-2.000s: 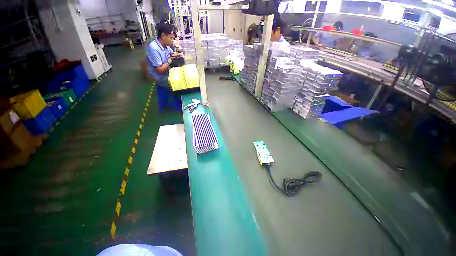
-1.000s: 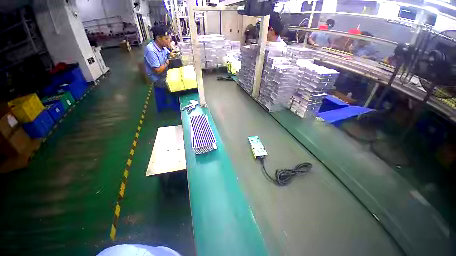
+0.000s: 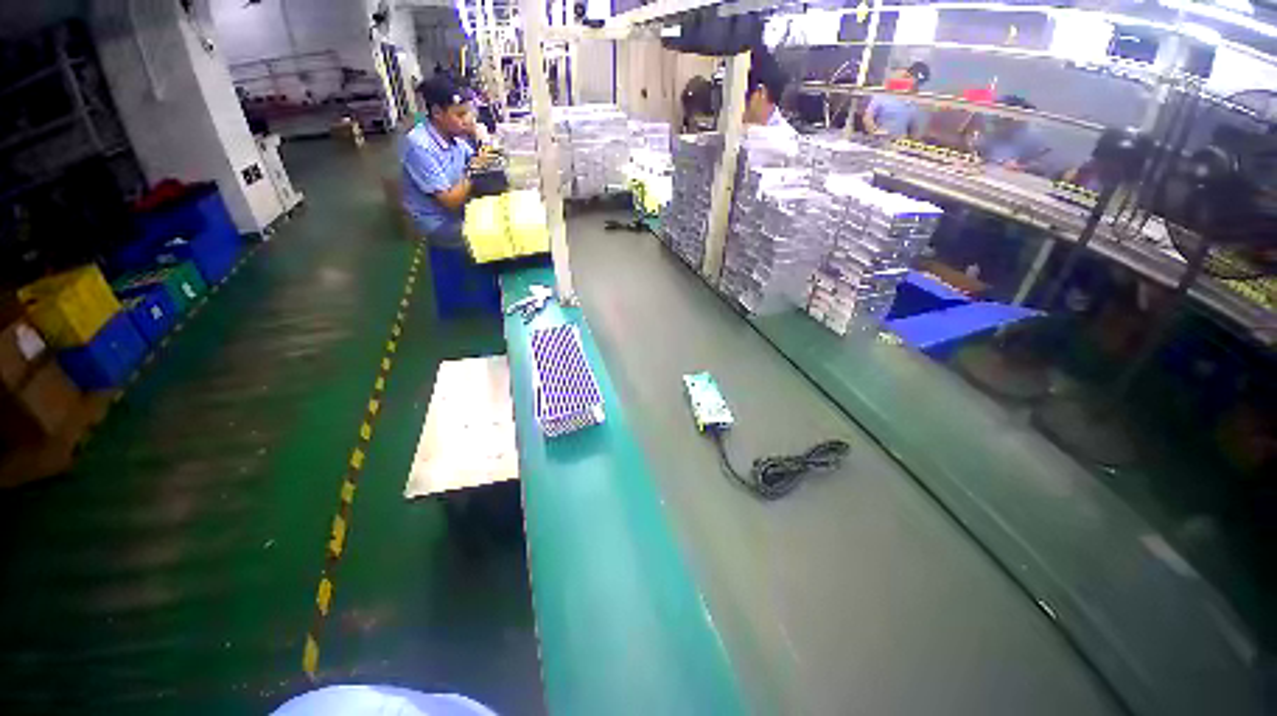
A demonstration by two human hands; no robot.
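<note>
A pale green and white circuit board (image 3: 707,402) lies on the dark grey-green conveyor belt (image 3: 868,588). Its black cable (image 3: 794,470) runs from its near end to a coiled bundle on the belt. A striped stack of dot sheets (image 3: 564,381) lies on the bright green ledge (image 3: 602,574) left of the belt. A small white clip-like tool (image 3: 531,299) lies beyond the stack. Neither my left hand nor my right hand is in the picture. A light blue piece of clothing shows at the bottom edge.
A pale board (image 3: 465,427) juts out left of the ledge. Yellow items (image 3: 507,227) stand at the ledge's far end, near a seated person in blue (image 3: 438,165). Tall stacks of clear trays (image 3: 784,217) stand right of a pale post (image 3: 728,168). Other people are behind.
The circuit board and its cable have moved away from me and to the left along the belt. The dot sheets stay on the ledge, and the view has shifted slightly.
</note>
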